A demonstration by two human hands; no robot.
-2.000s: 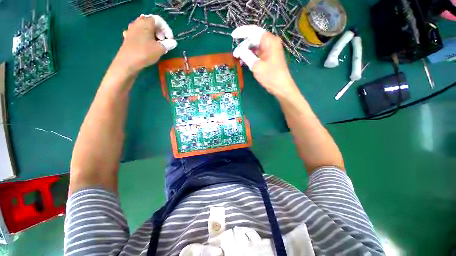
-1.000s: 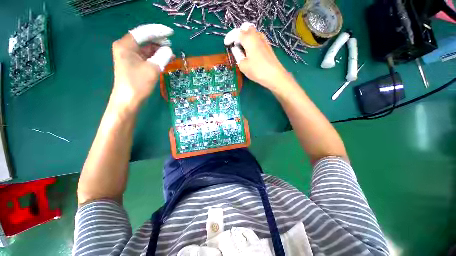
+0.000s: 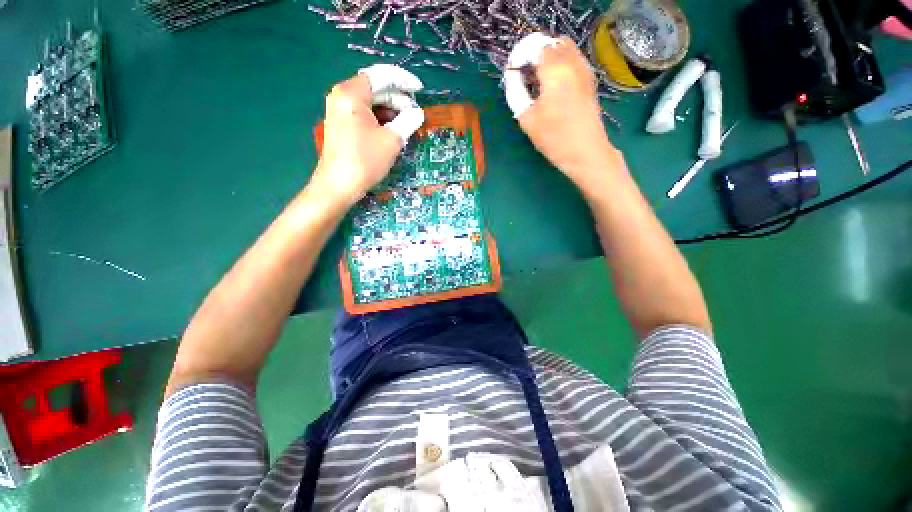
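The green circuit board panel [image 3: 415, 235] lies on the orange fixture [image 3: 420, 303] at the bench edge in front of me. My left hand [image 3: 365, 130], with white covers on thumb and fingers, is over the panel's far left corner. Its thumb and finger are close together at the far edge; whether they hold a lead cannot be told. My right hand [image 3: 560, 95], also with white covers, is at the near right edge of the pile of twisted leads [image 3: 440, 20]. Its fingers are curled, and what is between them cannot be made out.
A yellow-rimmed spool [image 3: 640, 45], a white-handled tool [image 3: 690, 110], a black station [image 3: 810, 60] and a small black box [image 3: 765, 190] with a cord are at right. Panels with leads [image 3: 68, 115] lie at left. A red stool [image 3: 70, 405] stands below left.
My left hand has moved right, over the panel's far left corner. My right hand was at the panel's far right corner and has moved right and away from it.
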